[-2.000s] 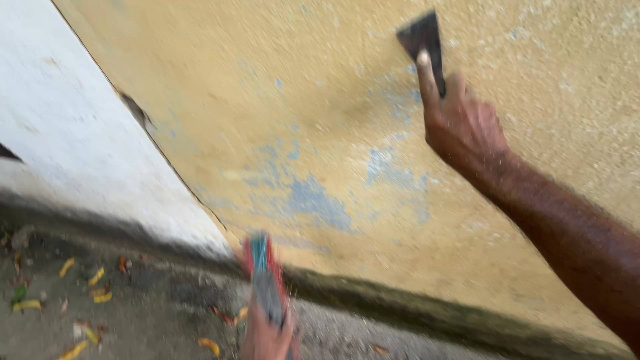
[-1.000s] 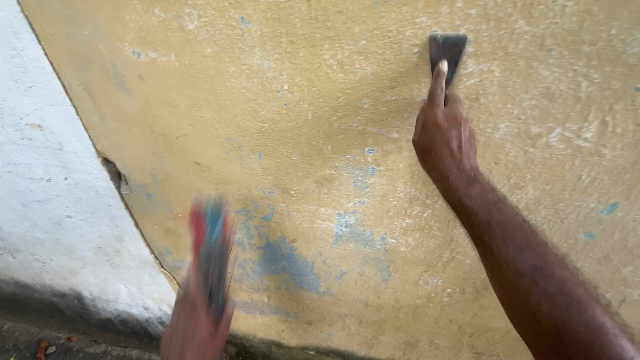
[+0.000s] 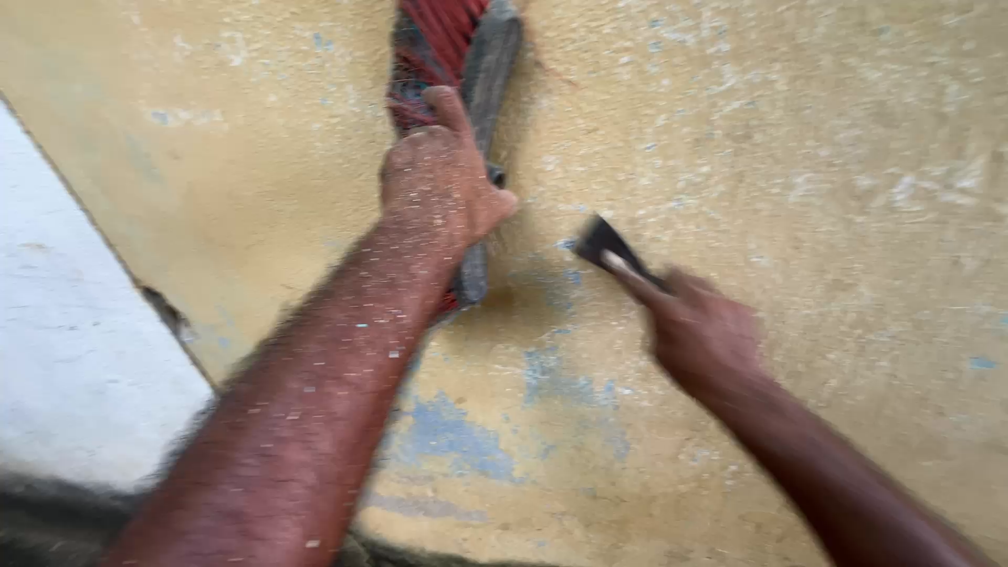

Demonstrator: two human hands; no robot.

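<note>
My left hand (image 3: 441,173) grips a worn scrub brush (image 3: 492,75) with a grey back and red and dark bristles, raised against the yellow wall (image 3: 827,260). Pale flecks cover the hand and forearm. To its right and lower, my right hand (image 3: 705,323) holds a dark scraper (image 3: 610,244), index finger laid along the blade, which is close to the wall beside small blue spots. Whether the blade touches is blurred. Blue-grey patches (image 3: 457,437) show through the yellow paint below both hands.
A white wall section (image 3: 79,331) lies at the left, divided from the yellow by a dark slanting crack with a chipped hole (image 3: 165,311). A dark, mossy band (image 3: 55,508) runs along the wall's foot at the lower left.
My left hand has moved up the wall with the brush, from beside the blue-grey patches to well above them. My right hand has come down the wall with the scraper, its blade now tilted left.
</note>
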